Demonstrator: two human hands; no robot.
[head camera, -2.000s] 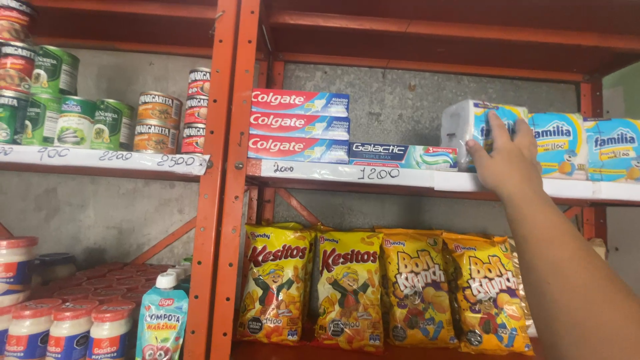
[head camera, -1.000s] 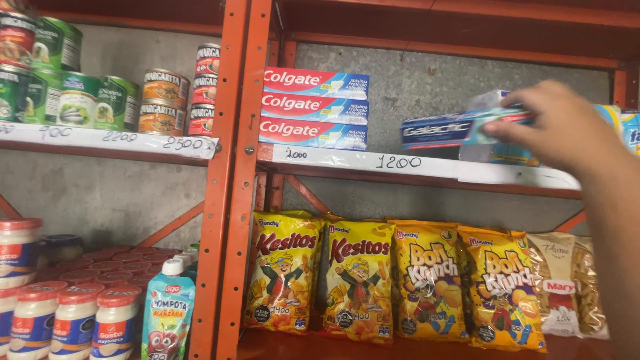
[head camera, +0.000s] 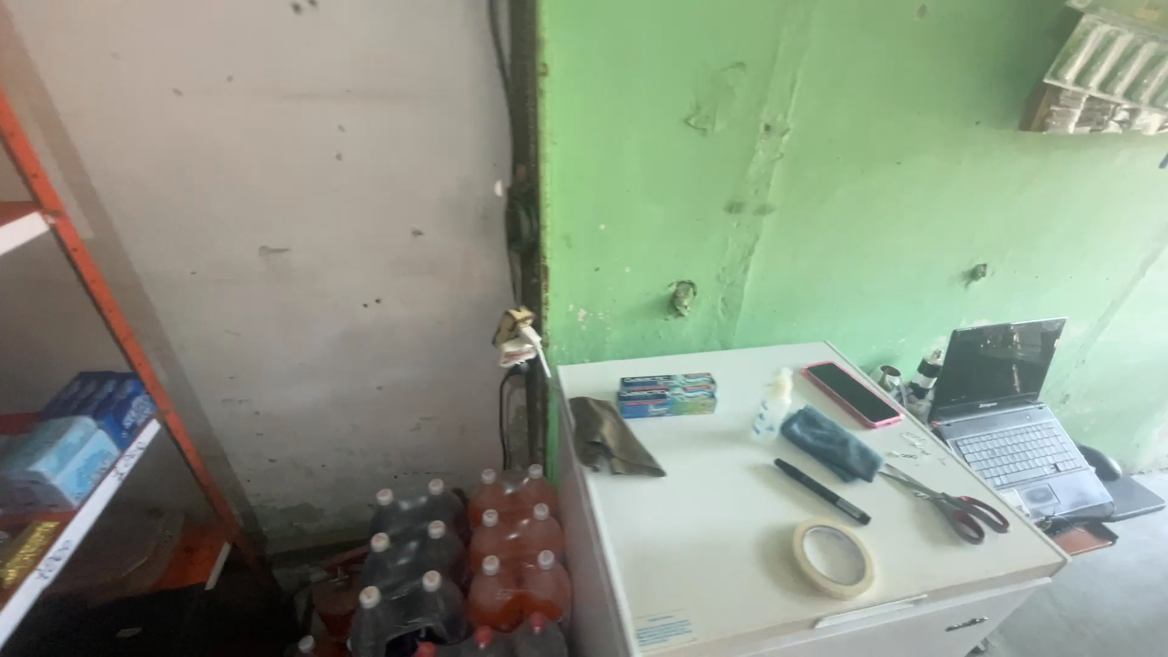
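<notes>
Neither of my hands shows in the head view. Toothpaste boxes (head camera: 667, 395) lie stacked near the back left of a white chest-like top (head camera: 712, 547). Beside them is a dark folded cloth (head camera: 613, 438). A small clear bottle (head camera: 774, 406) stands by a blue-grey cloth (head camera: 832, 443). A phone with a pink edge (head camera: 852, 394) lies behind that cloth. Nearer the front are a black marker (head camera: 821, 491), a roll of masking tape (head camera: 797, 558) and scissors with dark red handles (head camera: 976, 518).
An open laptop (head camera: 1031, 447) sits right of the white top. Large soda bottles (head camera: 520, 529) stand on its left. At the far left, an orange metal shelf unit (head camera: 137, 356) holds blue packages (head camera: 96, 406). A cable and plug (head camera: 518, 336) hang at the wall corner.
The view has swung away from the snack and toothpaste shelves to the white top and green wall. The hand that held a toothpaste box one second ago is out of view.
</notes>
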